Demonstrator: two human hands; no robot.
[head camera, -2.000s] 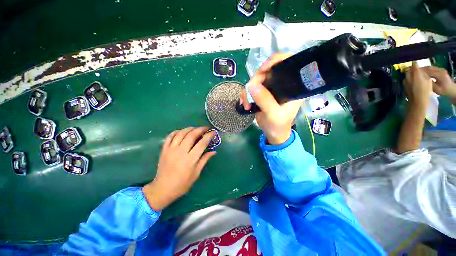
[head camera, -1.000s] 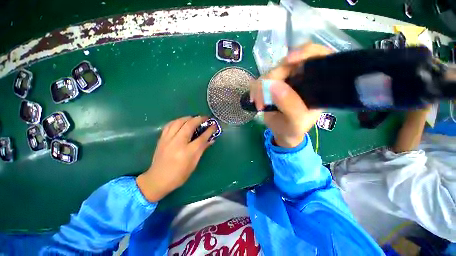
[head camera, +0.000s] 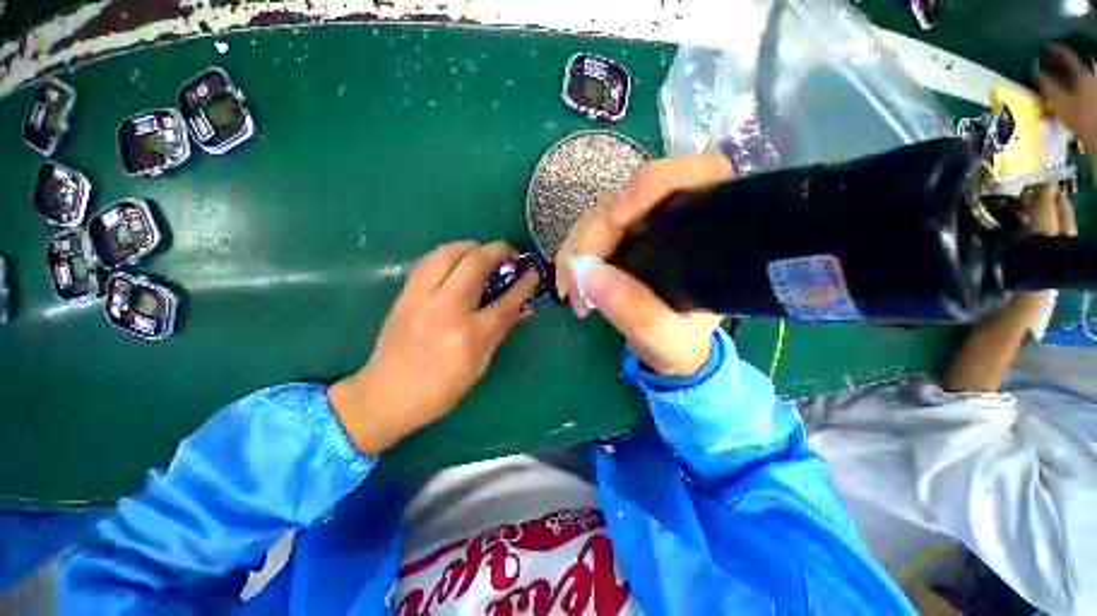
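Observation:
My left hand (head camera: 439, 331) holds a small rounded-square device housing (head camera: 515, 279) on the green worktop between its fingers, which cover part of it. My right hand (head camera: 644, 271) is shut around the front of a large black electric screwdriver (head camera: 830, 235) with a white-and-red label. A pale blue wrap is on one finger of this hand. The screwdriver's tip is hidden behind the fingers, close to the housing's right side. The round dish of tiny screws (head camera: 577, 181) lies just above; my right hand overlaps its lower right edge.
Several housings (head camera: 125, 234) lie in a loose cluster at left; one housing (head camera: 597, 86) sits above the dish. A crumpled clear bag (head camera: 818, 90) lies behind the screwdriver. The worn white strip (head camera: 349, 15) runs along the top. At right are a neighbouring person's white sleeve (head camera: 950, 451) and hands.
My right hand and the screwdriver have moved from over the dish down and left to the housing. My left hand still holds the housing. The whole view has shifted.

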